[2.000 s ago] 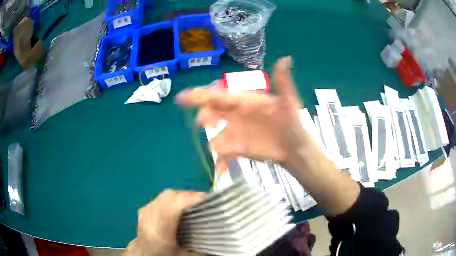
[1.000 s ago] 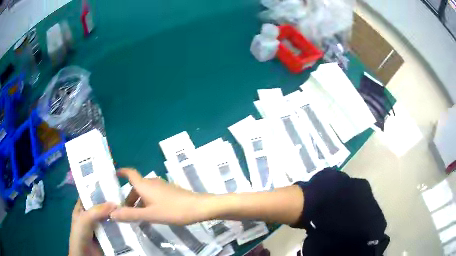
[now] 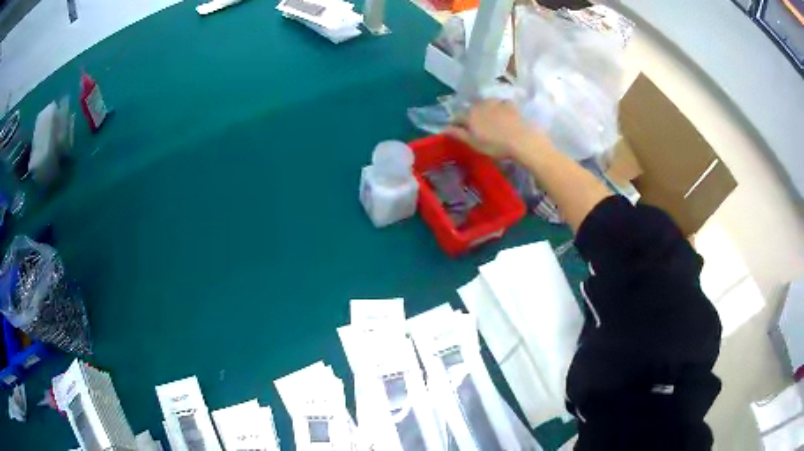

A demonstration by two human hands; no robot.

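Note:
My right hand (image 3: 495, 129) reaches across to the back edge of the red tray (image 3: 507, 211), beside clear plastic (image 3: 432, 118). Its fingertips are blurred, so I cannot tell whether they hold anything. The tray holds small grey pieces (image 3: 454, 189). My left hand is out of the picture. A thick bundle of white window packs (image 3: 95, 412) stands at the lower left. More window packs (image 3: 388, 365) with grey strips lie in overlapping rows along the bottom.
A white plastic bottle (image 3: 389, 195) stands left of the tray. Blank white packs (image 3: 529, 326) lie below it. A large clear poly bag (image 3: 573, 88) and cardboard (image 3: 674, 154) are at the right. A bag of small metal parts (image 3: 44, 295) and a red glue bottle (image 3: 93, 102) are at the left.
The view has swung right. My right hand has left the window packs and moved up to the red tray. My left hand has gone out of view.

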